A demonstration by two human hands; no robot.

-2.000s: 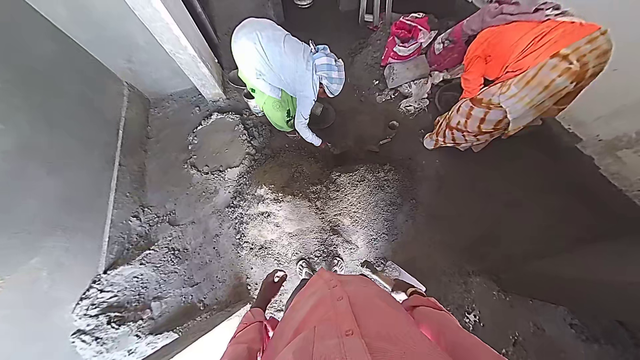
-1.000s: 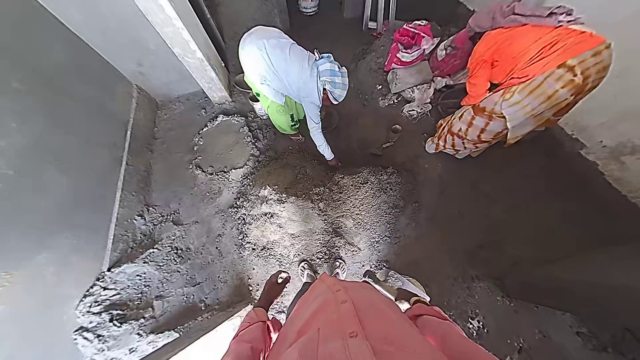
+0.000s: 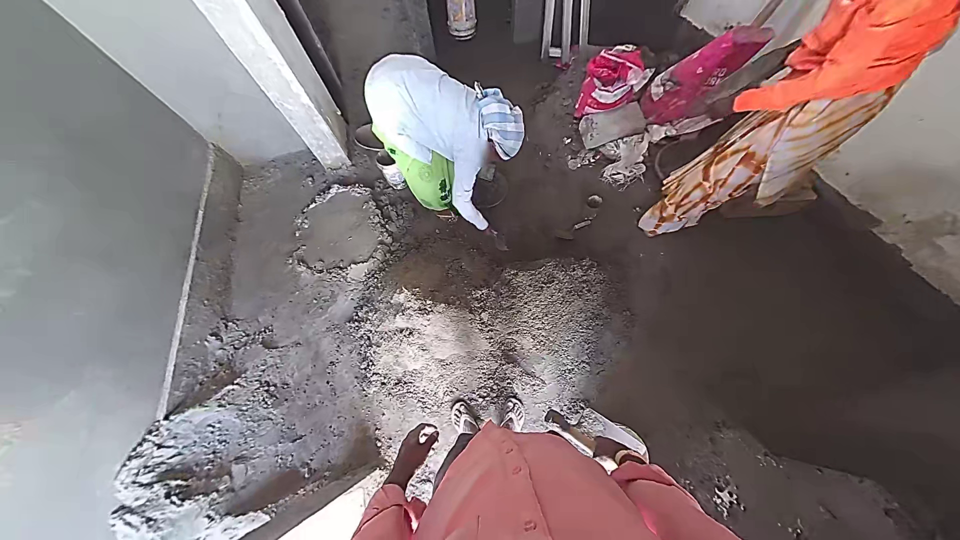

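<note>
My left hand (image 3: 415, 448) hangs beside my pink shirt, at the lower left of my shoes; something pale shows at its fingertips, and its grip is unclear. My right hand (image 3: 606, 448), partly hidden by the sleeve, is around a handled tool (image 3: 570, 431) with a dark end; a pale flat part (image 3: 624, 433) shows beside it. Just beyond my shoes (image 3: 487, 415) lies a spread heap of grey, gravelly mix (image 3: 480, 337). At its far edge a bent person (image 3: 442, 124) in a light blue shirt reaches down with a small trowel-like tool (image 3: 499, 240).
A round patch of wet mortar (image 3: 341, 229) lies left of the heap, near a pillar (image 3: 274, 75). Another person (image 3: 810, 112) in orange stands at upper right beside pink sacks (image 3: 611, 82). Buckets (image 3: 390, 171) stand by the bent person. A rough mortar pile (image 3: 195, 457) lies lower left.
The person in orange has risen from a deep bend and shifted toward the upper right, uncovering more of the pink sack. The person in light blue still bends at the heap.
</note>
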